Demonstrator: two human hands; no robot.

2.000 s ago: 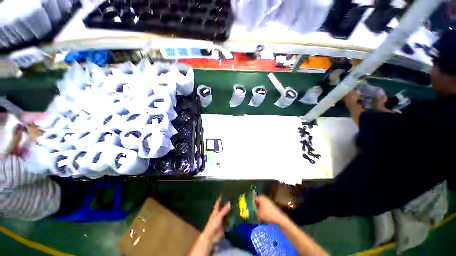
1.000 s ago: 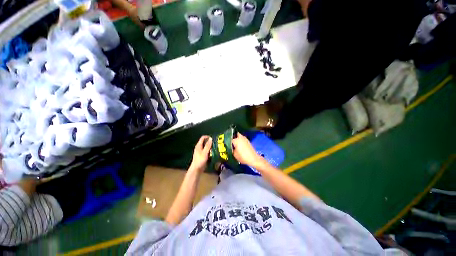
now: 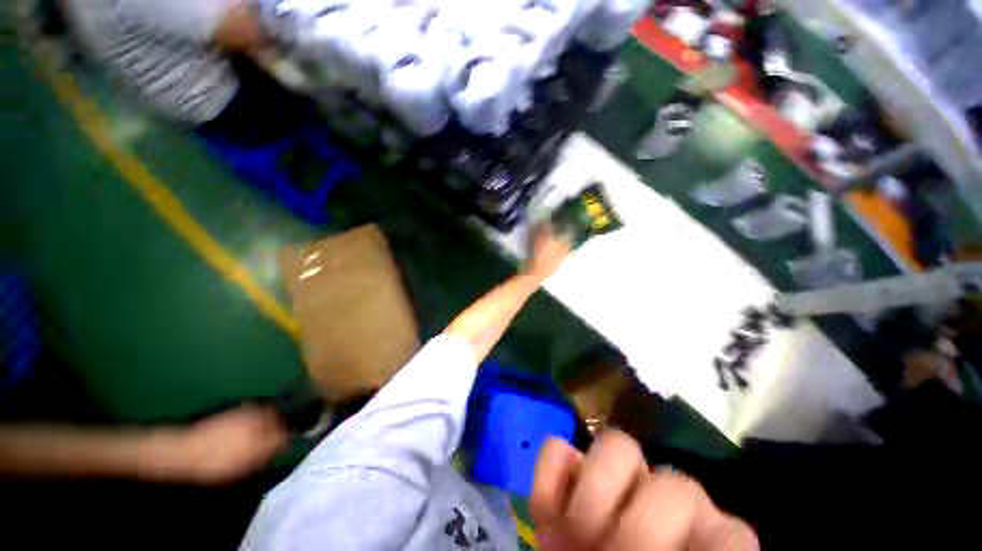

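Note:
A dark green flat item with yellow lettering point(image 3: 594, 212) is over the near left end of the white board point(image 3: 657, 291), beside the black trays. My left hand point(image 3: 549, 245), blurred, is closed on its near edge at the end of my outstretched arm. My right hand point(image 3: 635, 500) is large and close to the camera at the bottom edge, partly cut off. Its fingers are curled and nothing shows in it.
Stacked black trays point(image 3: 511, 161) hold white-wrapped units. Small black parts point(image 3: 745, 344) lie on the board. Wrapped units stand on the green belt point(image 3: 705, 167). A blue stool point(image 3: 517, 431) and cardboard point(image 3: 350, 312) are below. Another person's forearm point(image 3: 140, 450) reaches in from the left edge.
The view has turned and tilted. The green item has moved from between both hands in front of my body to over the white board, in my left hand. My right hand has left it.

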